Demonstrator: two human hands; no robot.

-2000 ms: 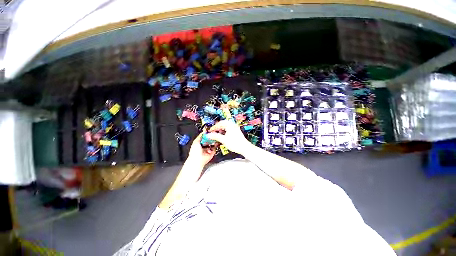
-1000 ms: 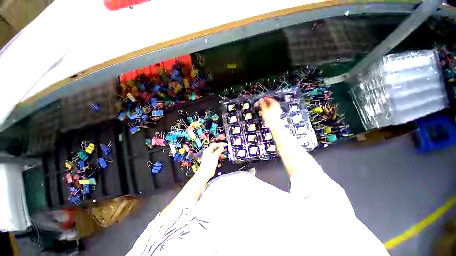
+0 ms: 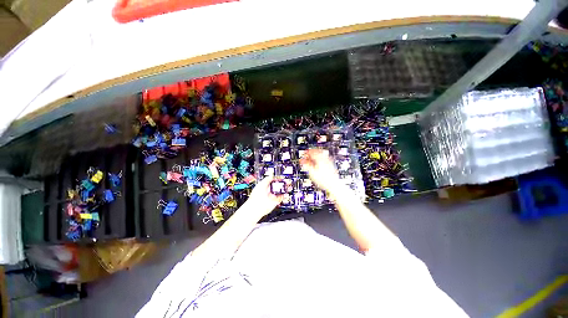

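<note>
The clear blister tray (image 3: 356, 180) holds a grid of small dark units with pale centres. My left hand (image 3: 265, 200) is at the tray's lower left corner, its fingertips around a dark unit with a pale centre (image 3: 279, 186). My right hand (image 3: 319, 164) is over the middle of the tray, fingers bent down; whether it grips a unit is too blurred to tell. A loose heap of coloured binder clips (image 3: 215, 177) lies just left of the tray.
Black divided trays (image 3: 149, 214) lie under the clips, with a smaller clip group (image 3: 90, 199) at far left. A red bin (image 3: 187, 87) of clips stands behind. More clips (image 3: 383, 164) lie right of the tray, then stacked clear trays (image 3: 498, 136). A white shelf (image 3: 280, 18) runs above.
My left hand has moved from the clip heap's edge to the tray corner and now has a unit at its fingertips. My right hand has moved from the tray's back row towards its middle. The view has shifted.
</note>
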